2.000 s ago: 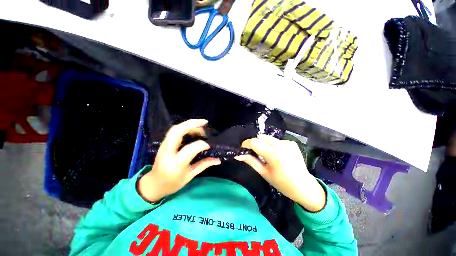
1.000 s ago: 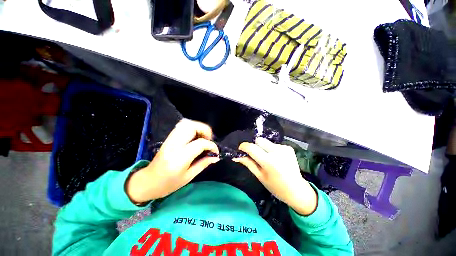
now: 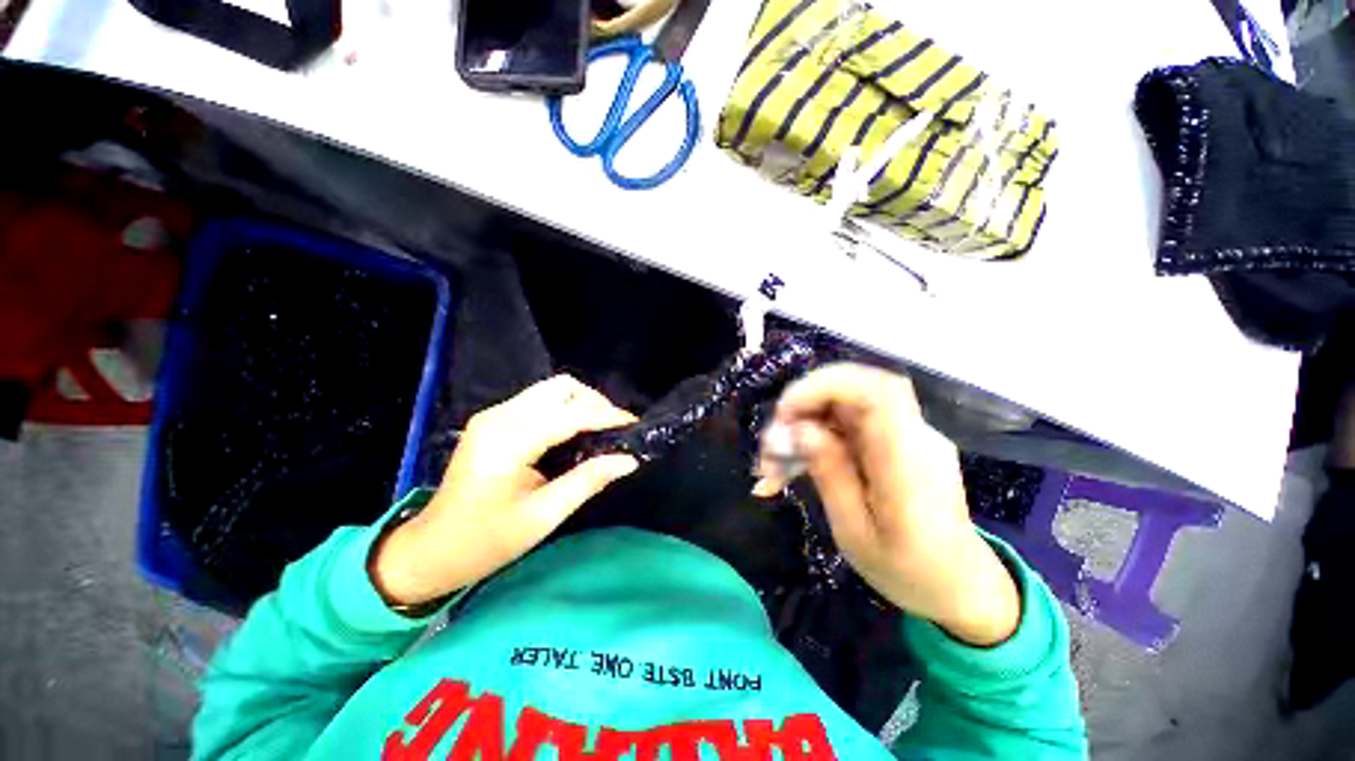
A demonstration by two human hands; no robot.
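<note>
The black garment [image 3: 699,483] lies dark and soft over my lap. Its braided trim [image 3: 684,421], black with light flecks, runs from my left fingers up to the table edge, where a small whitish clip or tie [image 3: 754,324] shows. My left hand [image 3: 513,483] pinches the trimmed edge between thumb and fingers. My right hand [image 3: 877,483] is raised off the trim, to its right, with thumb and fingertips together. A small pale ring or thimble shows at its fingers. A needle or thread between the fingertips is too small to make out.
On the white table [image 3: 595,193] are a phone [image 3: 520,42], blue-handled scissors [image 3: 627,112], a yellow striped bundle [image 3: 892,127], a black strap [image 3: 260,30] and a black garment piece [image 3: 1263,171]. A blue-rimmed crate [image 3: 431,357] stands at left, a purple stool [image 3: 1152,572] at right.
My right hand has let go of the trimmed edge and moved up and to the right. The trim now shows stretched towards the table edge. My left hand still holds it.
</note>
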